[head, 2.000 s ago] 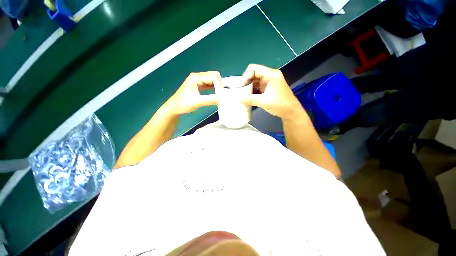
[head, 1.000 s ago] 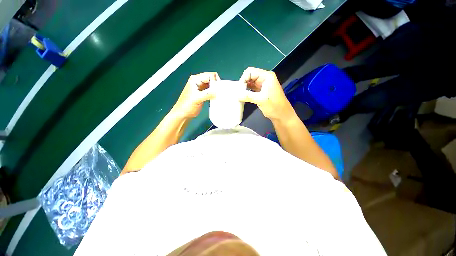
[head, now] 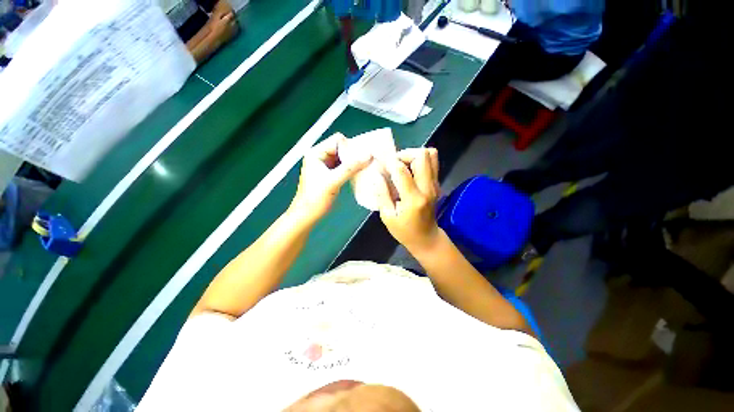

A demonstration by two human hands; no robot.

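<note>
A glossy white plastic housing (head: 369, 183) is held up over the edge of the green bench, in front of my chest. Its upper end is tilted to the right. My left hand (head: 324, 179) grips its upper left side with thumb and fingers. My right hand (head: 412, 198) holds its right side, with fingers across the front. The glare hides its opening and any small part at it.
White papers (head: 392, 92) and a dark flat object (head: 425, 57) lie farther along the bench. A printed sheet (head: 96, 80) hangs upper left. A blue holder (head: 58, 234) is on the far belt edge. Blue (head: 488, 219) and red (head: 523, 119) stools stand right. Co-workers are partly visible.
The view has shifted, bringing the printed sheet and bench papers in and the bag of rings nearly out. The housing has tilted, and my right hand has moved across its front.
</note>
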